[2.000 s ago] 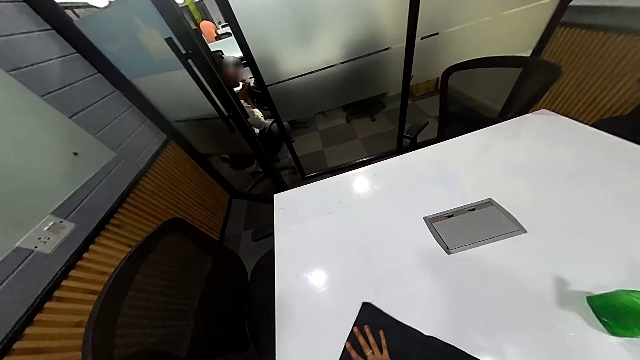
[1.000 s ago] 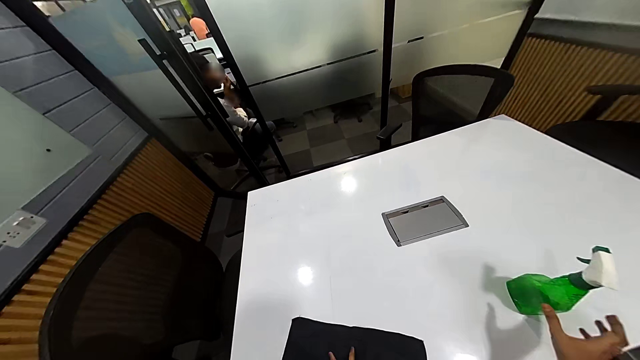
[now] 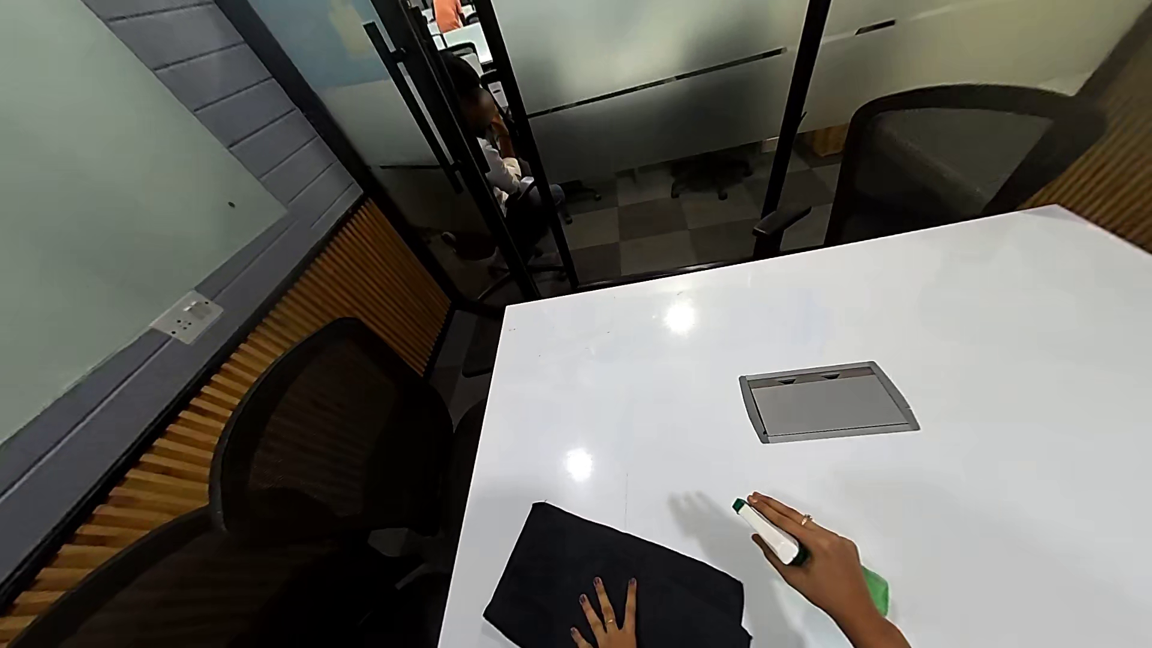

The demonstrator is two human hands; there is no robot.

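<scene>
A folded black cloth (image 3: 666,576) lies on the white glossy table (image 3: 1008,342) at its near edge. My left hand (image 3: 612,621) rests on the cloth with its fingers spread, partly cut off by the bottom of the view. To the right of the cloth, my right hand (image 3: 823,558) grips a green spray bottle (image 3: 877,591) with a white trigger head pointing toward the upper left. The hand hides most of the bottle.
A grey cable-box lid (image 3: 832,405) is set into the tabletop. Black mesh chairs stand at the left (image 3: 333,432) and beyond the far edge (image 3: 954,162). Behind a glass partition (image 3: 666,90) sits a person (image 3: 504,153). A wall socket (image 3: 187,317) is at the left.
My right hand has closed around the spray bottle and brought it left, nearer the cloth. One second ago the bottle was farther right, with that hand beside it. My left hand remains on the cloth.
</scene>
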